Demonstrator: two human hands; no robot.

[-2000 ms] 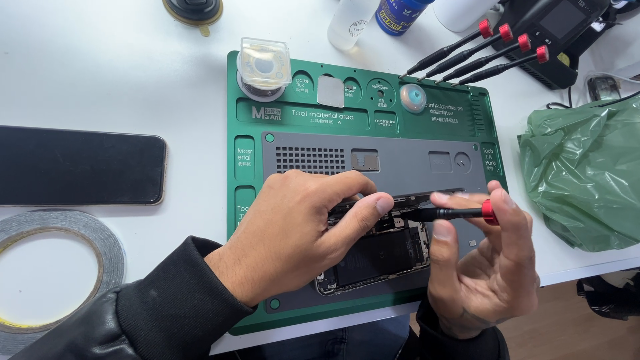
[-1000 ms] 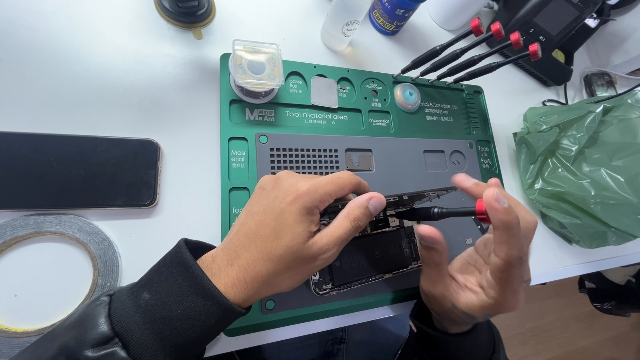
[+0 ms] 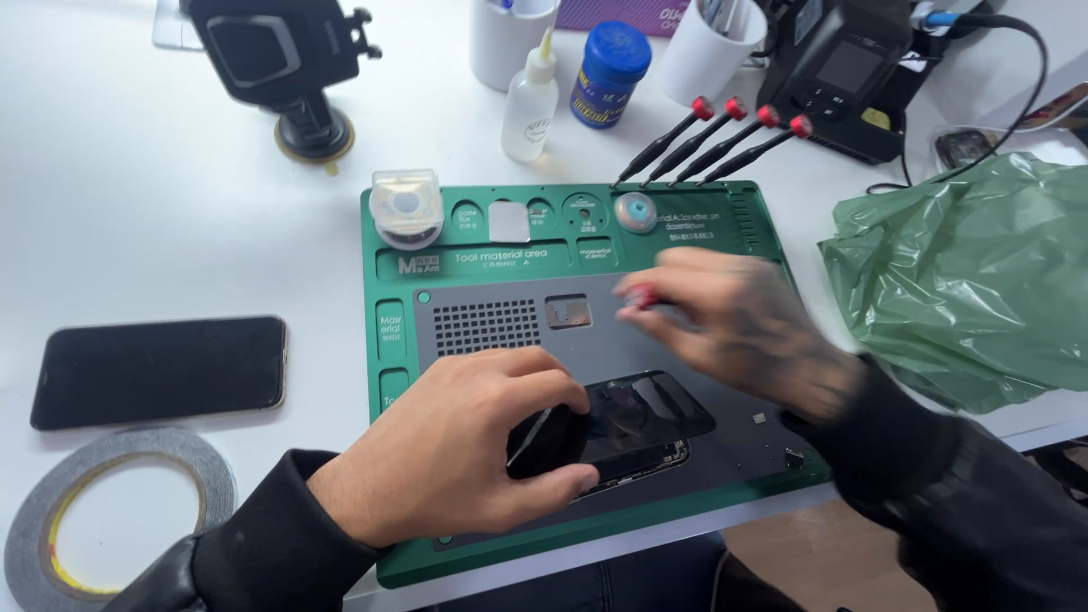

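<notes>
My left hand (image 3: 476, 442) holds the near left part of a smartphone, its fingers and thumb around the edges. The phone's dark glass screen panel (image 3: 650, 408) lies over the open frame (image 3: 654, 463), slightly apart from it, with inner parts showing along the lower edge. My right hand (image 3: 722, 323) is above the grey mat, up and right of the phone, its fingers closed on a screwdriver by the red cap (image 3: 639, 297); the shaft is hidden. A small metal part (image 3: 568, 312) lies in a recess of the green repair mat (image 3: 510, 561).
Four red-capped screwdrivers (image 3: 701, 109) lean at the mat's back edge, near bottles (image 3: 609, 76). A second phone (image 3: 161, 372) and a tape roll (image 3: 204, 476) lie left. A green plastic bag (image 3: 977, 280) is at right; tiny parts (image 3: 793, 458) lie on the mat's right.
My right hand has moved up, away from the phone, with the screwdriver. The screen panel now lies over the frame, whose inside was exposed before. The view has shifted.
</notes>
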